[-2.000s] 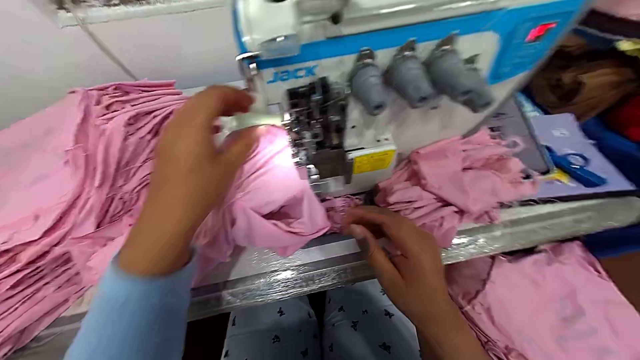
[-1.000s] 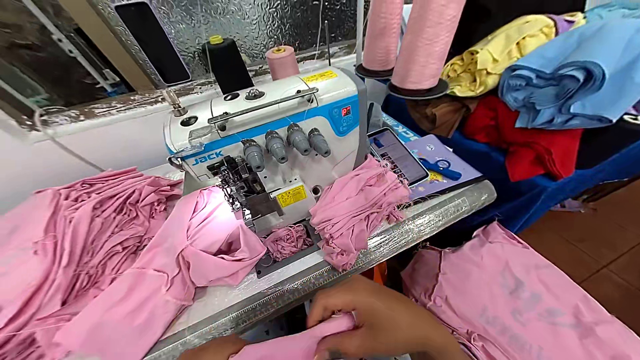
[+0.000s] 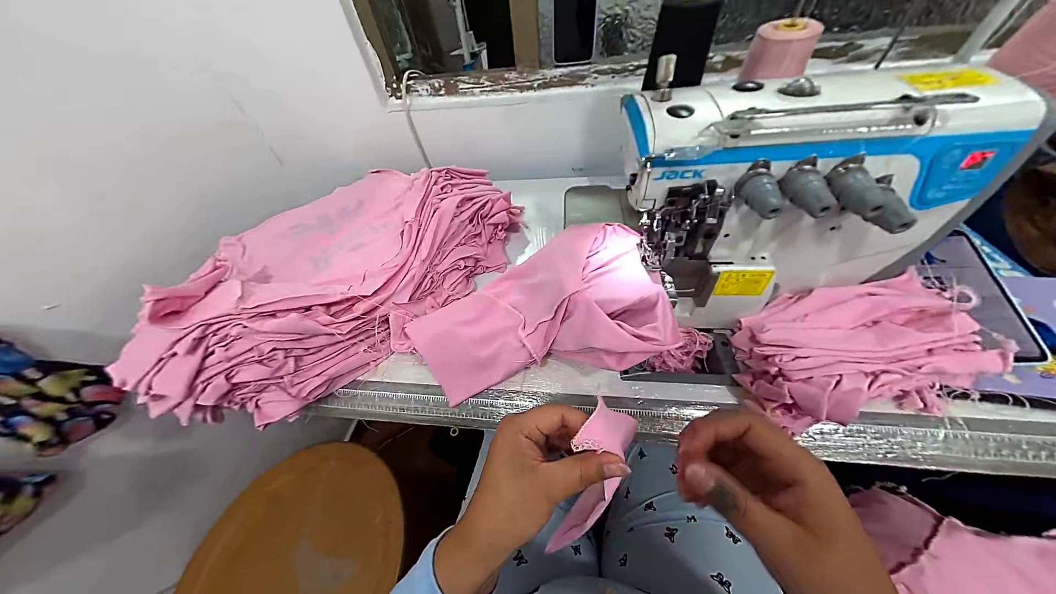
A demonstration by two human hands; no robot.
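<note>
My left hand pinches a small folded strip of pink fabric between thumb and fingers, above my lap. Just right of it is my right hand, fingers curled and apart from the strip; nothing shows in it. Beyond both hands a white and blue Jack overlock sewing machine stands on the table. A pink garment piece lies with its right end by the lit needle area. To its left is a thick stack of pink garment pieces. Gathered pink pieces lie at the machine's front right.
The table's front edge carries a measuring tape under clear wrap. A round brown stool seat is at lower left. More pink fabric hangs low at right. A pink thread cone stands behind the machine, a tablet to its right.
Two seconds ago my left hand was at the machine's needle area; now both hands are over my lap, with the pink strip in the left. The view has swung left since one second ago.
</note>
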